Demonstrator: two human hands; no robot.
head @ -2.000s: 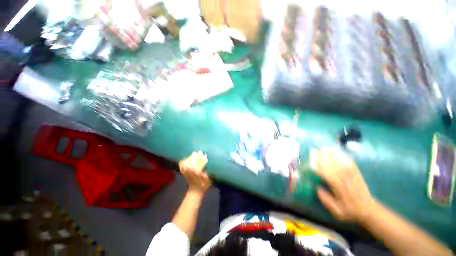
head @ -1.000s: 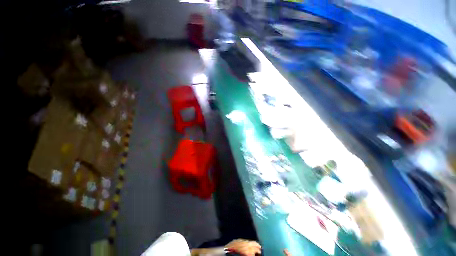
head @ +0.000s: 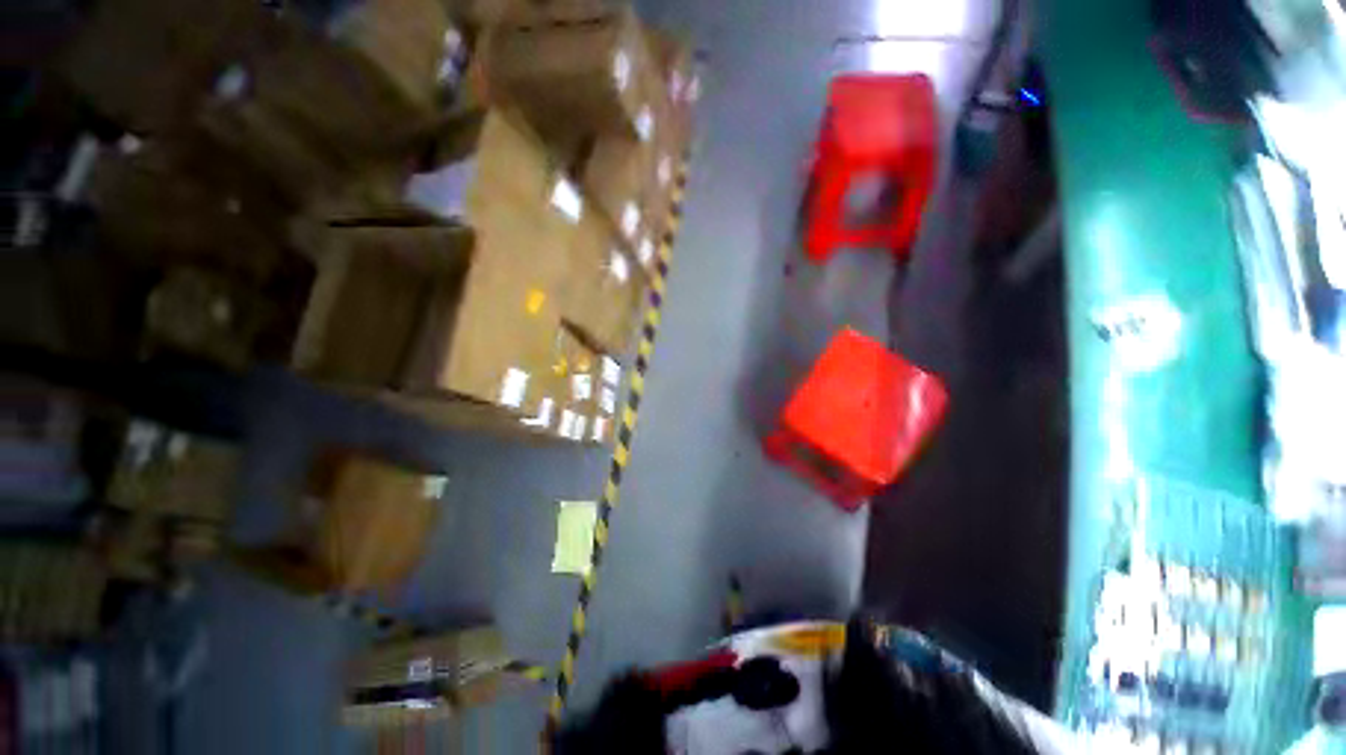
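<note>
Neither my left hand nor my right hand shows in the head view. The view is blurred and looks down at the floor beside the bench. A red stool (head: 864,413) stands nearest in front of me, beside the green bench (head: 1100,221). A second red stool (head: 874,155) stands farther off. A tray with rows of pale and dark parts (head: 1188,642) lies on the bench at the lower right; the parts are too blurred to name.
Brown cardboard boxes (head: 524,280) with white labels are piled on the left. A yellow-black floor line (head: 632,398) runs between the boxes and the stools. A smaller carton (head: 428,671) lies at the lower left. A pale yellow sheet (head: 576,537) is on the floor.
The view has swung left from the bench to the floor and boxes. Both hands showed two seconds ago, and a hand at the bottom edge one second ago; none shows now.
</note>
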